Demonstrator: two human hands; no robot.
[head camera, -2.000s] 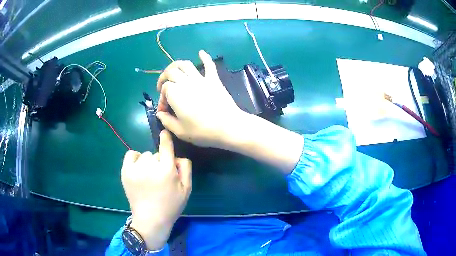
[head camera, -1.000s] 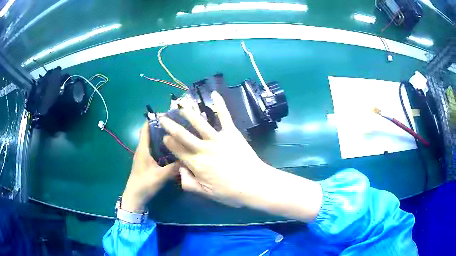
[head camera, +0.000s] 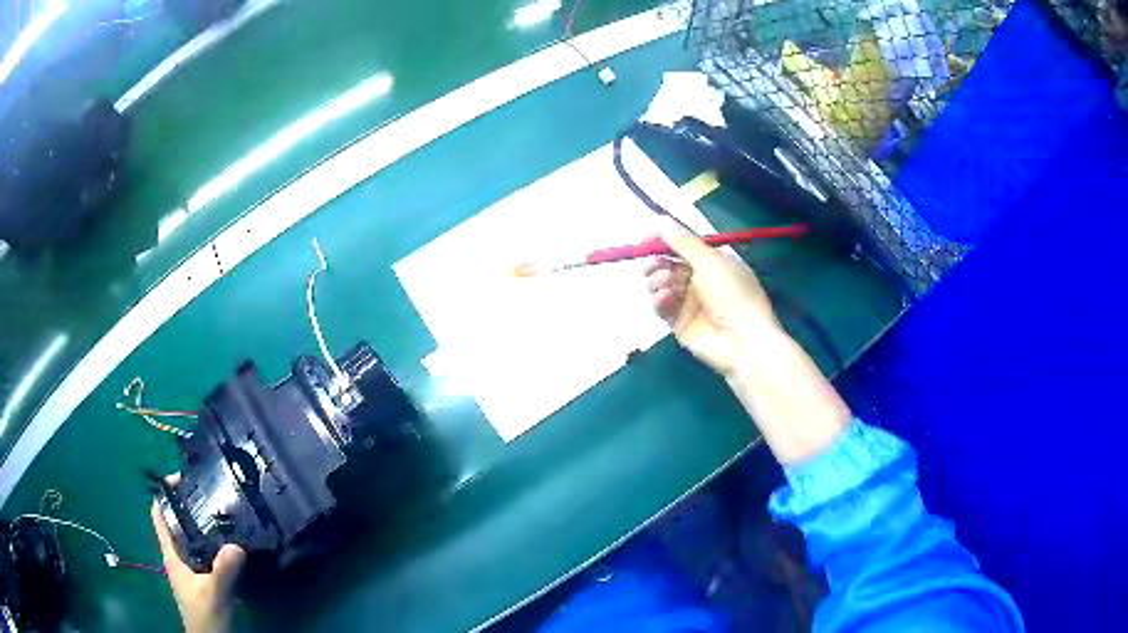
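The black optical engine unit (head camera: 266, 464) sits on the green bench at lower left, its round lens end towards the right, with a white lead (head camera: 317, 315) rising from it. My left hand (head camera: 198, 575) grips the unit's left end, fingers partly hidden behind it. My right hand (head camera: 711, 297) holds the red-handled brush (head camera: 619, 252) at mid-handle over the white paper sheet (head camera: 520, 359). The brush's bristles point left, above or touching the paper; I cannot tell which.
A black cable (head camera: 633, 179) loops at the paper's far right edge. Wire mesh (head camera: 816, 118) and blue material (head camera: 1027, 161) lie beyond. Another black unit (head camera: 31, 569) is at the lower left edge. A pale rail (head camera: 272, 198) runs behind.
The view has swung to the right. My right hand has left the unit and taken hold of the brush. My left hand has stayed on the unit.
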